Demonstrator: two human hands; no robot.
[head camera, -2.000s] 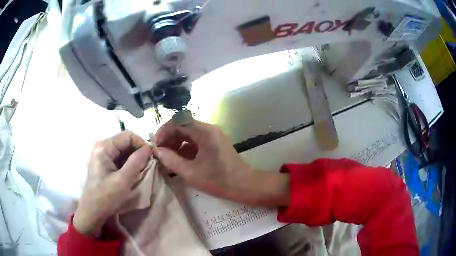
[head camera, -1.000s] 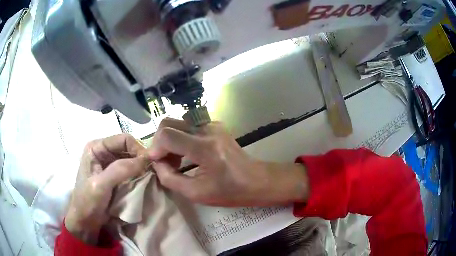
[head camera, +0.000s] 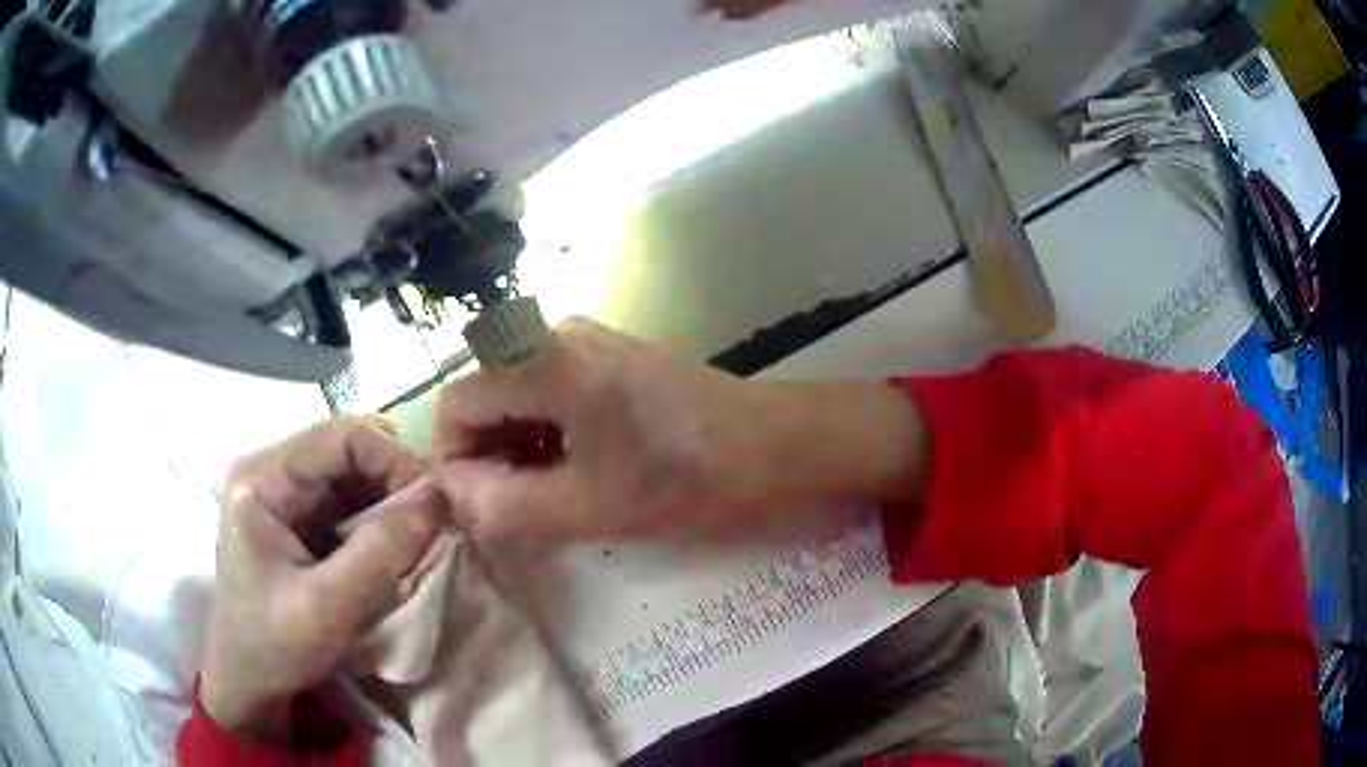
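Note:
A beige garment panel (head camera: 517, 659) hangs from both hands over the front edge of the machine table. My left hand (head camera: 308, 562) pinches its top edge between thumb and fingers. My right hand (head camera: 600, 435) is beside it, its fingertips meeting the left fingertips at the same edge; the exact grip is partly hidden by the fingers. Both hands are just in front of the needle area (head camera: 427, 292) of the off-white sewing machine head (head camera: 165, 195). The small ribbed knob (head camera: 507, 330) is right above my right hand.
A flat yellowish-brown strip (head camera: 982, 210) lies on the machine bed. Narrow beige pieces (head camera: 1132, 128) and scissors (head camera: 1274, 247) lie at the right table edge, with blue scraps (head camera: 1289, 405) beyond. A printed scale (head camera: 735, 614) runs along the front. Beige cloth (head camera: 1057, 659) lies below right.
The machine head appears larger and further left as the view has moved closer. Both hands stay together at the cloth edge, with small finger movements.

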